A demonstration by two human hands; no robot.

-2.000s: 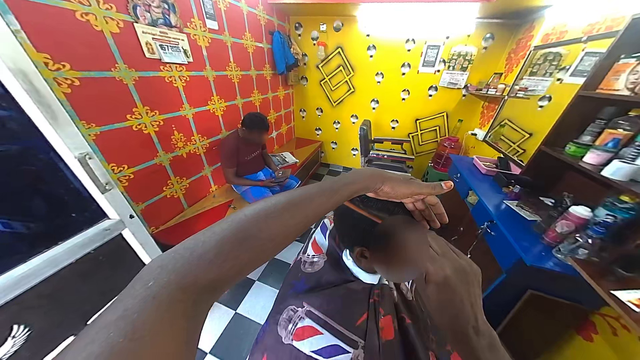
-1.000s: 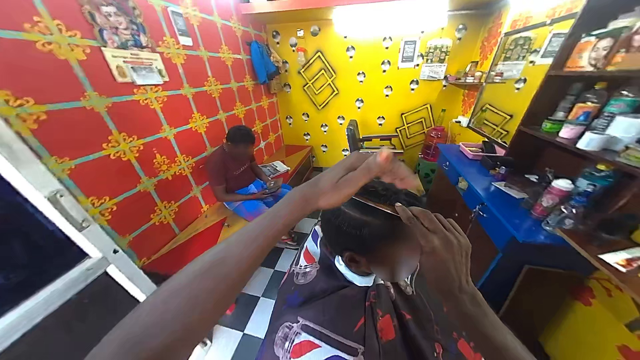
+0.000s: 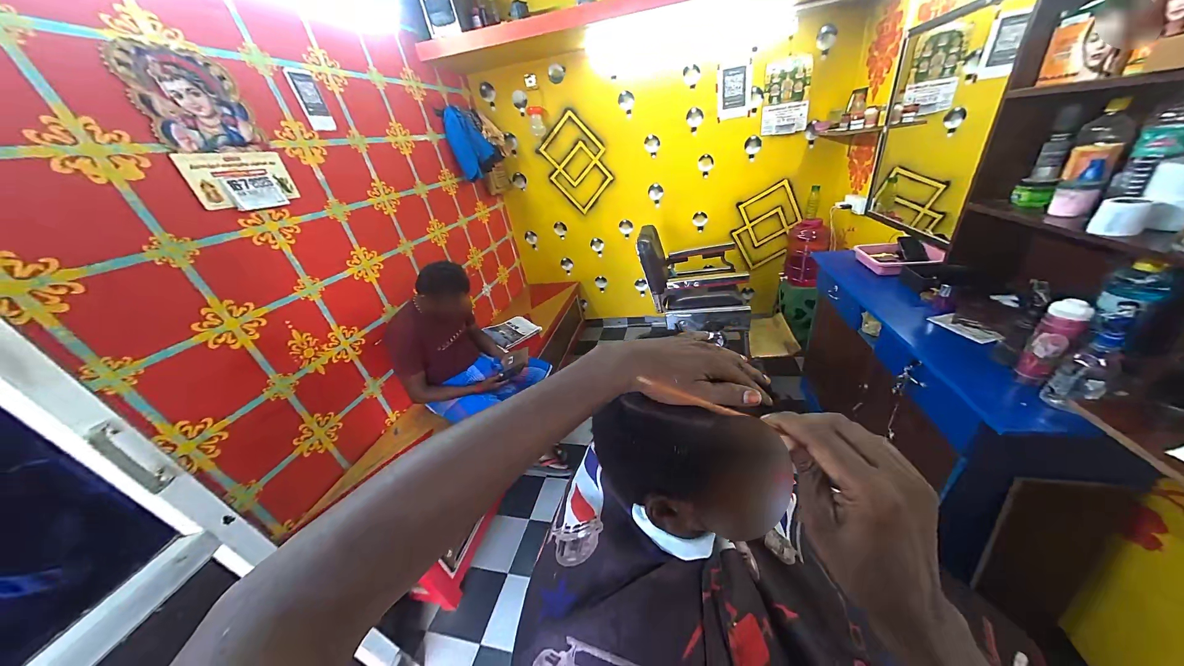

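Note:
A person wrapped in a dark printed barber's cape with a white neck strip sits right in front of me. An orange-brown comb lies along the top of this person's dark hair. My right hand is at the front of the head, fingertips pinching the comb's near end. Flat over the crown rests my left hand, its fingers extended just behind the comb, holding nothing that I can see.
Another person sits on the wooden bench at left. A barber chair stands at the back. On the right are a blue counter with a pink tray and bottles, and a shelf with more products.
My left hand has come down from above the head onto the hair. The comb's long edge is more exposed than a second ago. My right hand stays by the forehead.

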